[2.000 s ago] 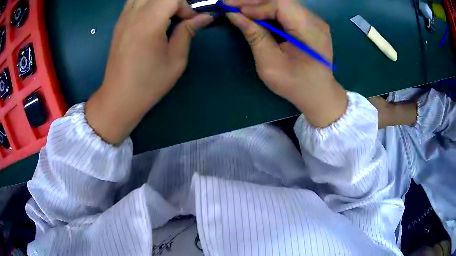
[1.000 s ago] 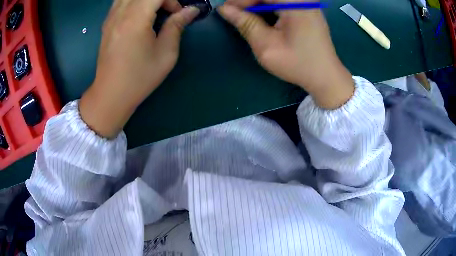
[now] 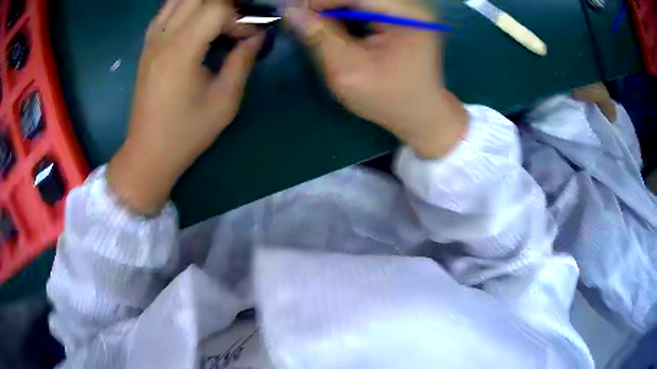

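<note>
My left hand [image 3: 191,94] is at the top, left of centre, cut off by the upper edge. It holds a small black watch case [image 3: 265,36] with a white glare between thumb and fingers. My right hand [image 3: 382,76] is just to its right and holds a thin blue stick [image 3: 389,19] like a pen, lying almost level. Its fingertips are at the right side of the watch case. The picture is blurred, and whether the stick's tip touches the case cannot be told.
A red-orange parts tray [image 3: 61,115] with black watch pieces in its pockets stands at the left. A cream-handled knife [image 3: 515,30] lies at the upper right on the dark green mat [image 3: 288,137]. Another person's striped sleeve [image 3: 583,151] is at the right edge.
The view has shifted, and both hands sit a little further left in it. The blue stick has swung from steeply slanted to nearly level. A white glare shows on the case again.
</note>
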